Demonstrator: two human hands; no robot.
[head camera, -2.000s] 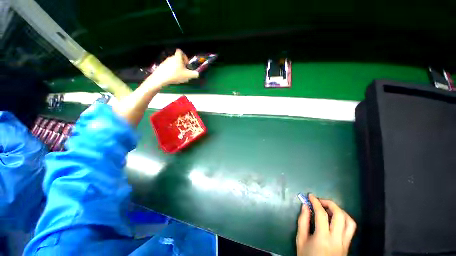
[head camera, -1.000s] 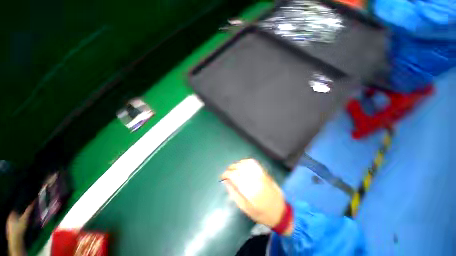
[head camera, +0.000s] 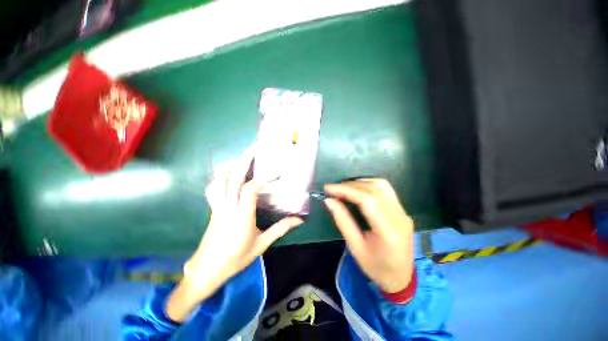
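A silvery-white open phone body (head camera: 287, 146) with a pinkish rim and a small orange-yellow spot is over the green bench mat, in front of me. My left hand (head camera: 233, 213) holds it at its left side and near end. My right hand (head camera: 373, 223) is just right of the phone's near end. Its thumb and forefinger pinch a small dark part (head camera: 319, 196) close to the phone's edge. Blur hides the part's details and whether it touches the phone. A dark red band is at my right wrist.
A red bin (head camera: 83, 123) with cream-yellow slivers stands at the left. A black tray (head camera: 533, 100) fills the right side. A white strip (head camera: 220, 30) crosses the back. A blurred phone is beyond it at the upper left. A blue sleeve shows at the lower left.
The view has swung back from the right-hand tray. My left hand has brought a phone body from the belt to the bench in front of me. My right hand is now beside its near end.
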